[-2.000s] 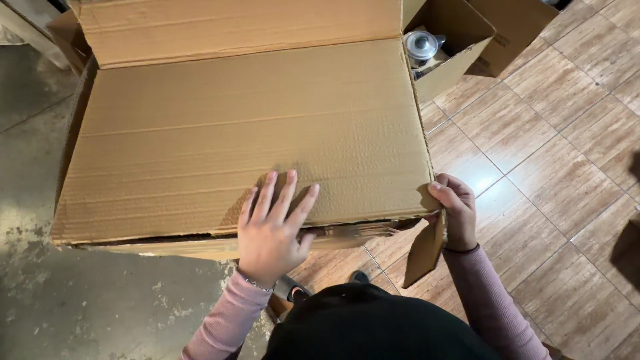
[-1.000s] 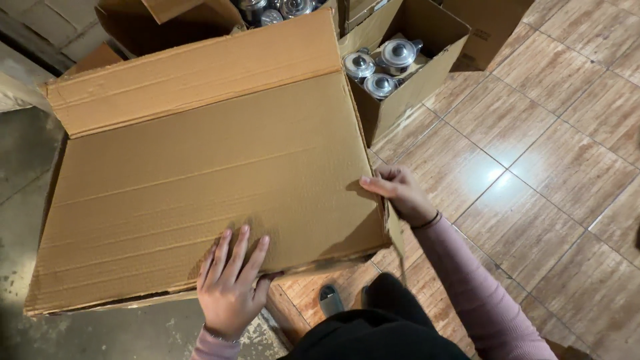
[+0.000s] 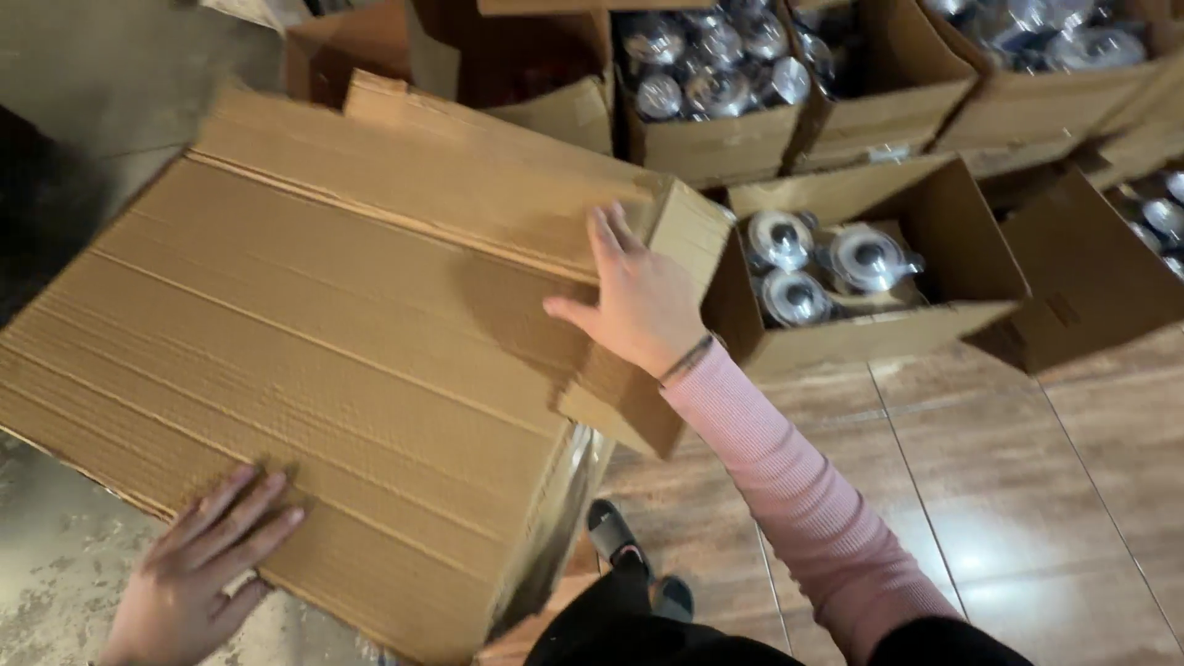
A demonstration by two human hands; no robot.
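A large cardboard box fills the left half of the view, its broad top panel facing up. Flat on the panel's near left edge rest the fingers of my left hand, spread apart. My right hand, thumb out, is over the far flap near its right end; whether it presses on the cardboard cannot be told. Beneath that wrist, smaller end flaps stick out at the box's right side. Neither hand is closed around anything.
Right of the box, an open carton holds several lidded metal pots. More open cartons stand along the back, one packed with shiny metal items. My sandalled feet are on the tiled floor below the box.
My right hand has left the box's near right corner and is now at the far flap. My left hand stays by the near edge. The view has shifted, showing more cartons.
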